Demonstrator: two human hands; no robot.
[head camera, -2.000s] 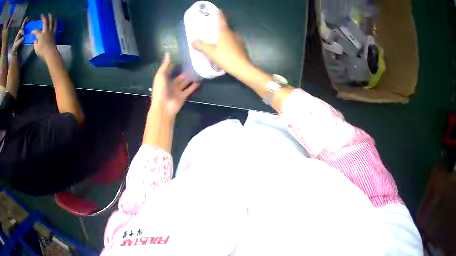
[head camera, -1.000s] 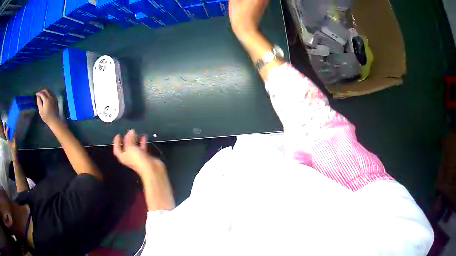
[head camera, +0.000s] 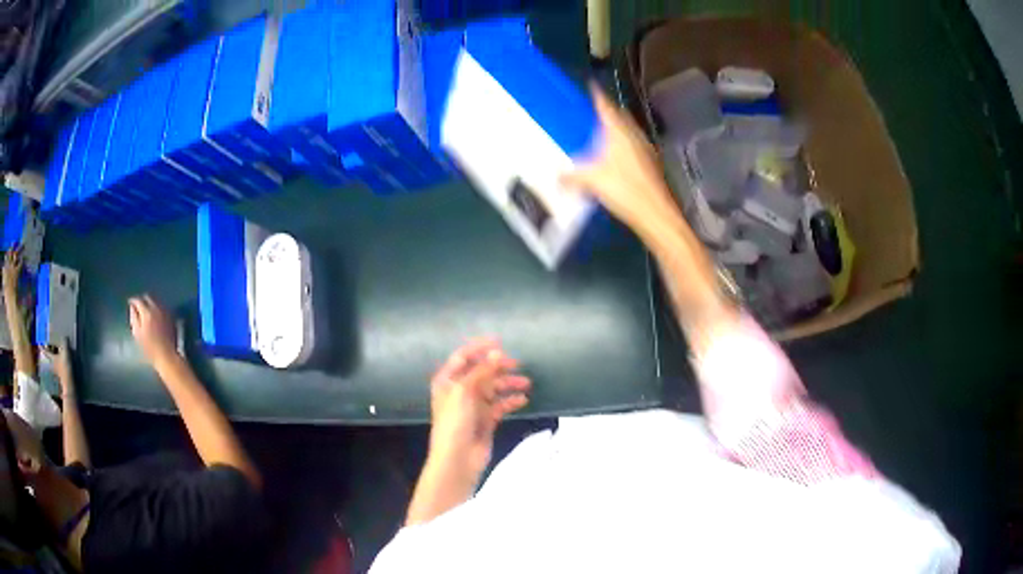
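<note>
A blue-and-white retail box (head camera: 510, 168) with a small dark picture on its white face is tilted above the bench, slightly blurred. My right hand (head camera: 617, 168) grips it at its right side. My left hand (head camera: 477, 387) is empty above the bench's front edge, fingers apart and partly curled. A white oval device (head camera: 283, 301) with round marks at its ends lies on the bench at the left, against another blue retail box (head camera: 224, 280).
A row of blue retail boxes (head camera: 241, 95) stands along the bench's far side. An open brown carton (head camera: 886, 224) at the right holds white and grey pieces and a yellow-and-black item (head camera: 828, 244). A neighbouring person in black (head camera: 168, 510) sits at the left, arms over the bench.
My right hand was at the top edge; it now holds a retail box above the bench. My left hand has shifted right. The view has moved, showing more of the box row.
</note>
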